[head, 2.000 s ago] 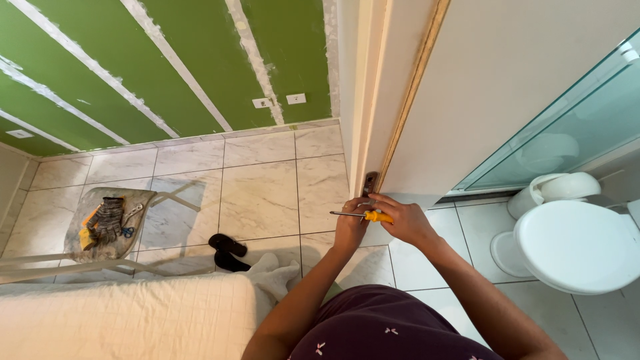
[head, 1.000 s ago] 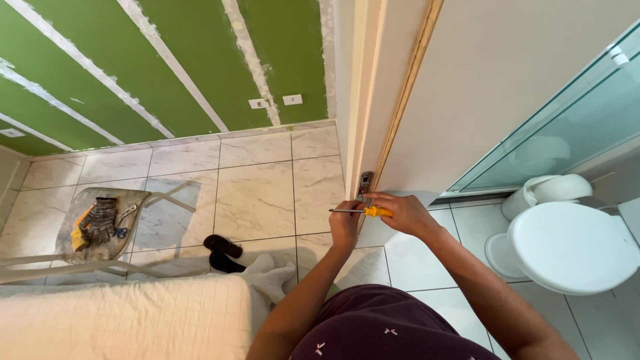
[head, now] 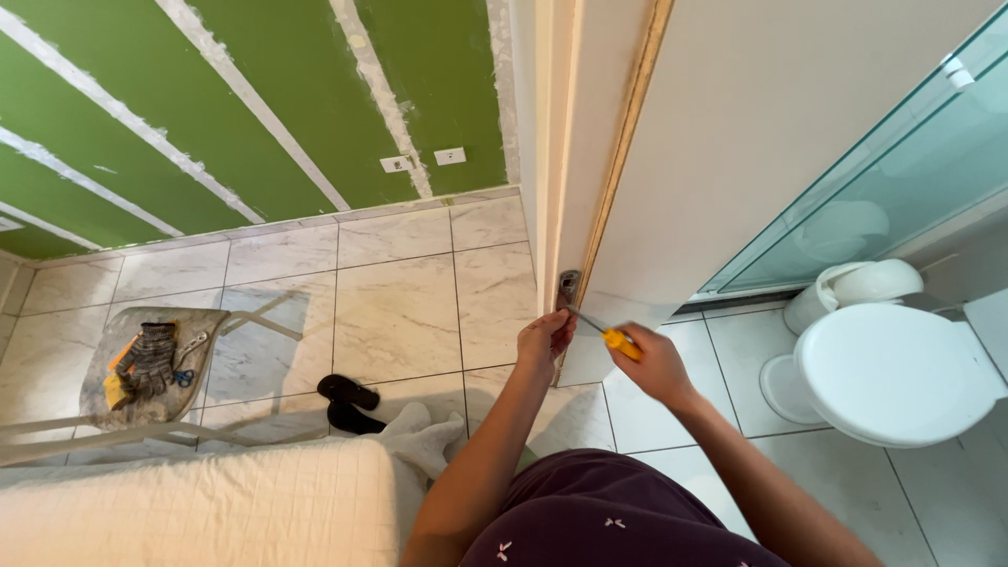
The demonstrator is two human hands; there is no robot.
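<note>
A screwdriver (head: 622, 344) with a yellow handle is held in my right hand (head: 655, 364). Its shaft slants up and left to the fingertips of my left hand (head: 545, 337), at a metal strike plate (head: 568, 283) on the white door frame (head: 561, 157). My left thumb and fingers are pinched together against the lower part of the plate. Whether a small screw is between them is too small to tell. The frame stands beside a white panel edged with a bare wood strip (head: 630, 118).
Gloves (head: 155, 350), a wrench (head: 193, 344) and other tools lie on a chair seat (head: 118, 323) at left. Black flip-flops (head: 346, 402) are on the tiles beside a bed (head: 197, 496). A toilet (head: 898, 374), bin (head: 811, 303) and glass shower panel (head: 850, 189) stand at right.
My right hand has moved right and down from my left hand. The screwdriver, earlier lying level across both hands, now slants with its tip toward the plate.
</note>
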